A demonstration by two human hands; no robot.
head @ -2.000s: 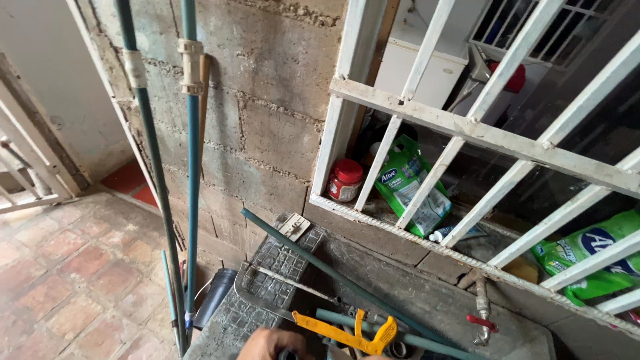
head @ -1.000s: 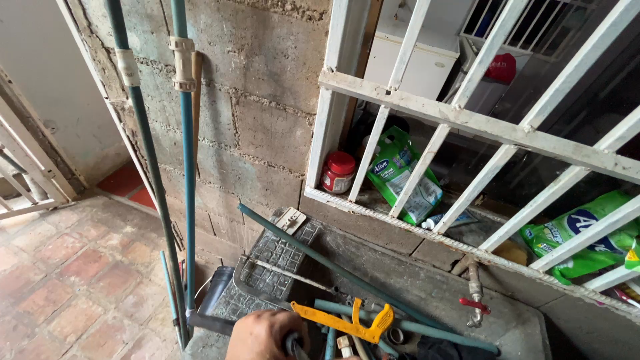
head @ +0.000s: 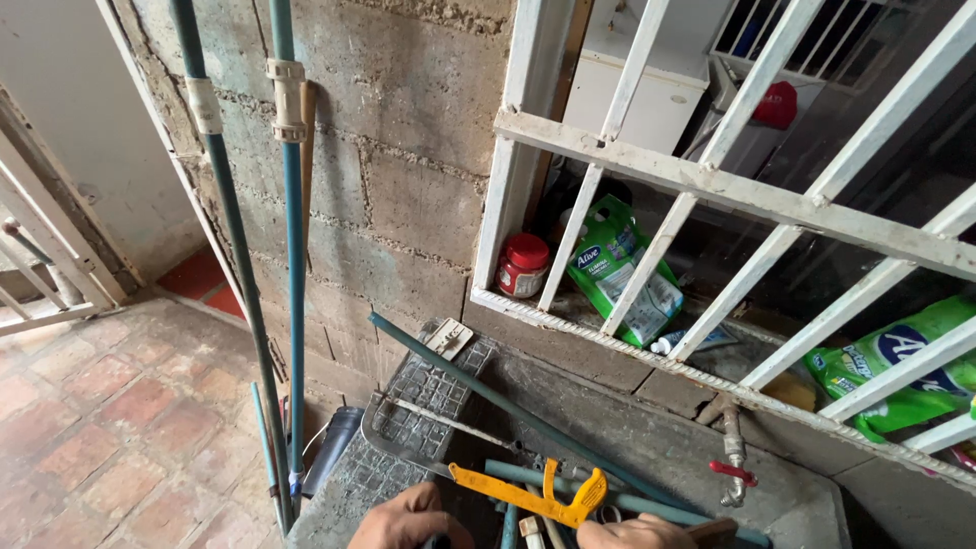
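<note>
At the bottom edge, my left hand (head: pixel 412 520) is curled around a dark object, mostly cut off by the frame. My right hand (head: pixel 637 532) is low, just below the hacksaw's yellow handle (head: pixel 526 496); a brown, worn piece (head: pixel 711 529) shows beside its fingers, and its grip cannot be made out. The hacksaw's metal frame (head: pixel 374 431) rests over the ribbed part of a concrete laundry sink (head: pixel 427 381). A long green-blue pipe (head: pixel 488 393) slants across the sink, and a shorter blue-green pipe (head: pixel 633 502) passes behind the yellow handle. Small fittings lie between the hands.
Two tall pipes (head: pixel 293 229) with white couplings lean on the block wall. White window bars (head: pixel 686 171) enclose a red-lidded jar (head: pixel 523 265) and green detergent bags (head: pixel 625 267). A red-handled tap (head: pixel 733 473) projects over the sink. A soap-dish-like piece (head: pixel 450 338) sits on its rim.
My right hand has come into view at the bottom, beside the yellow handle. My left hand stays low, near the hacksaw. The hacksaw and the long pipe lie much as before.
</note>
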